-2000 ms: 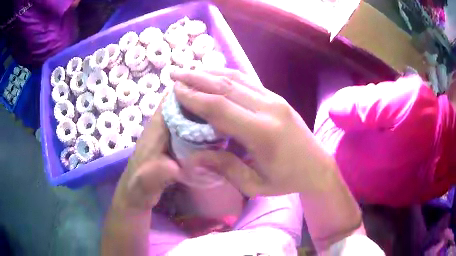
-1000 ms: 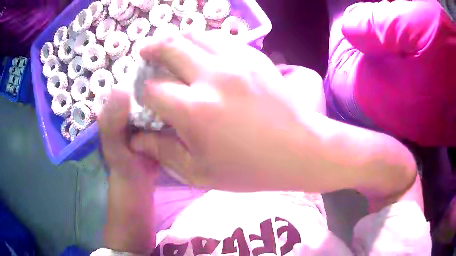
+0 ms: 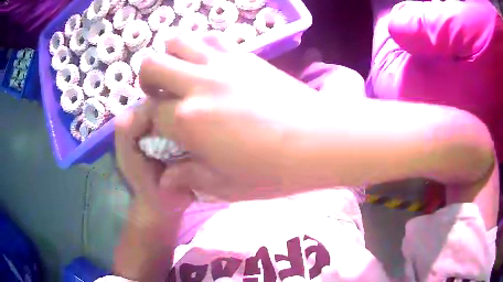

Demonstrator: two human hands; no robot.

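A white knobbly roll (image 3: 162, 148) is held between my two bare hands above my lap. Only part of its bumpy rim shows between the fingers. My right hand (image 3: 220, 121) lies over the roll with its fingers curled around it. My left hand (image 3: 146, 160) grips it from the left and below, partly hidden by the right hand. The rest of the roll is hidden. A violet-blue crate (image 3: 99, 137) just beyond my hands holds many upright white knobbly rolls (image 3: 111, 47) with dark central holes.
A person in bright pink clothing (image 3: 441, 82) sits at the right. A small blue crate with white pieces (image 3: 21, 71) stands on the grey floor at the far left. Blue objects (image 3: 16, 248) lie at the lower left. Yellow-black floor tape (image 3: 394, 204) shows at the right, under my forearm.
Both hands have moved left with the roll, and my right hand now covers more of it. The view has shifted, so the crate sits higher and my shirt print shows.
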